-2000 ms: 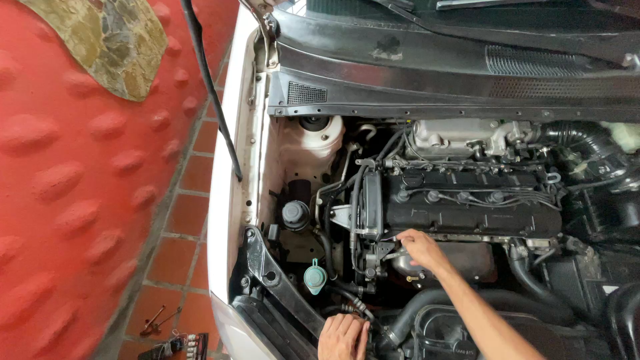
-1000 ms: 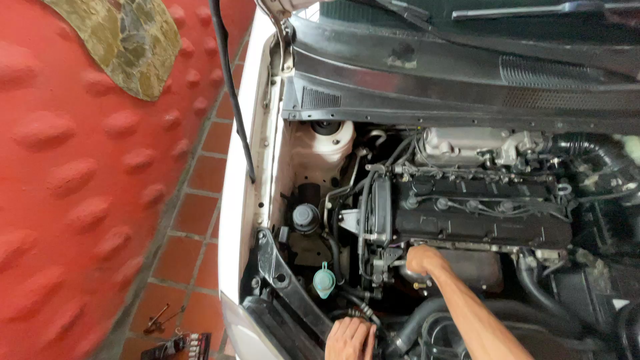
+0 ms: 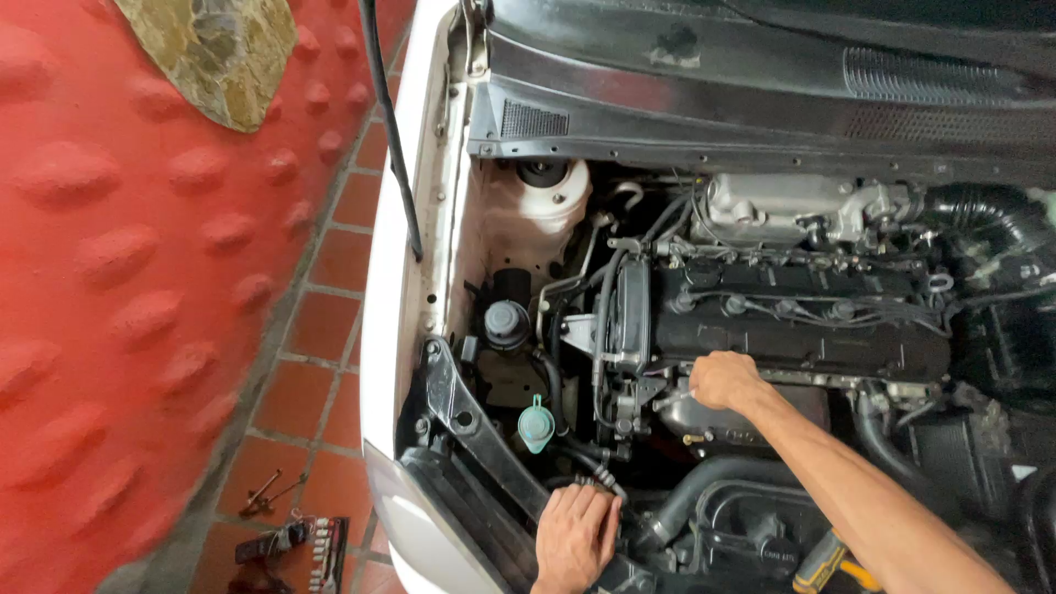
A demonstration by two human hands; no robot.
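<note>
My right hand (image 3: 726,381) is closed around the handle of a slim metal tool (image 3: 678,399), probably a wrench or ratchet, whose end lies against the bracket area (image 3: 631,404) at the left end of the engine. Just behind the hand is the black valve cover (image 3: 800,330); the metal exhaust heat shield (image 3: 792,408) is below it. My left hand (image 3: 575,532) rests, fingers bent, on the front edge of the engine bay, beside a hose (image 3: 606,477). Whether it holds anything cannot be seen. The green reservoir cap (image 3: 536,424) lies above it.
A yellow and black tool (image 3: 821,563) lies by my right forearm. The black hood strut (image 3: 394,140) crosses the white fender (image 3: 396,272). A socket set (image 3: 328,557) and other tools (image 3: 272,492) lie on the tiled floor beside the red wall (image 3: 124,289). A thick radiator hose (image 3: 709,491) curves between my arms.
My right hand has shifted and turned at the front edge of the valve cover, and the metal tool in it now shows. My left hand stays at the front edge.
</note>
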